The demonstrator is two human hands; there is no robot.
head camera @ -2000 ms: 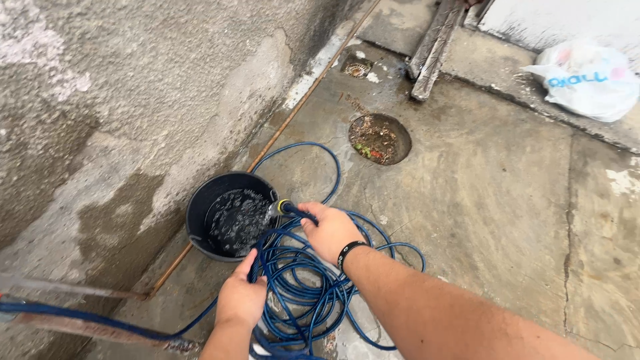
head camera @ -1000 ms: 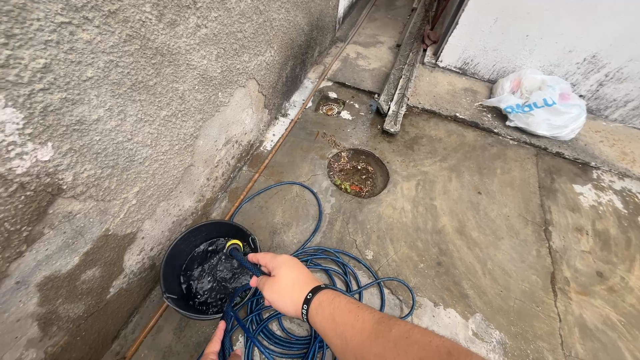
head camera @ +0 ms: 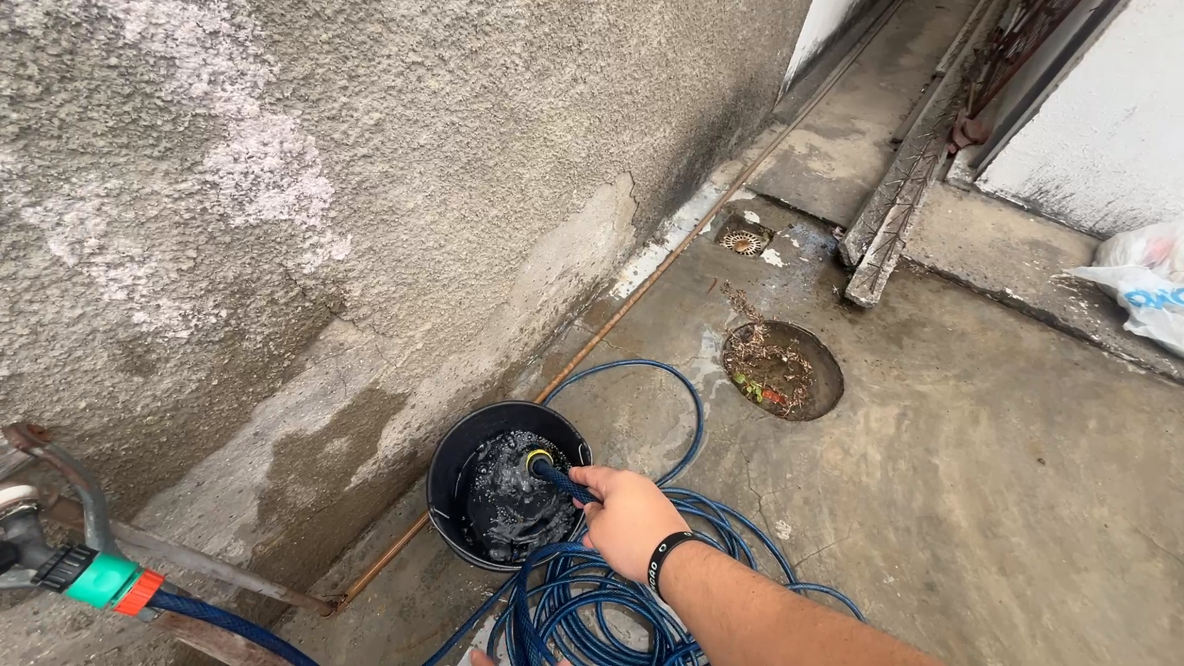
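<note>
My right hand (head camera: 631, 523), with a black wristband at the wrist, grips the blue garden hose (head camera: 566, 483) just behind its yellow-ringed end. That end points down into a black bucket (head camera: 442, 532) against the wall, and the water (head camera: 518, 499) inside is bubbling. More of the blue hose lies in loose coils (head camera: 601, 601) beside the bucket and under my right forearm. Only some fingertips of my left hand (head camera: 483, 658) show at the bottom edge, by the coils; what they hold is hidden.
A green and orange hose connector (head camera: 109, 583) joins a tap at the lower left. A rusty pipe (head camera: 638, 294) runs along the wall's foot. Beyond are a round debris-filled hole (head camera: 784, 370), a floor drain (head camera: 744, 242), concrete beams (head camera: 888, 222) and a plastic bag (head camera: 1142, 287).
My left hand has drawn back from the hose near the bucket to the bottom edge. My right hand still holds the hose, its end now lower in the bucket. The view has shifted left.
</note>
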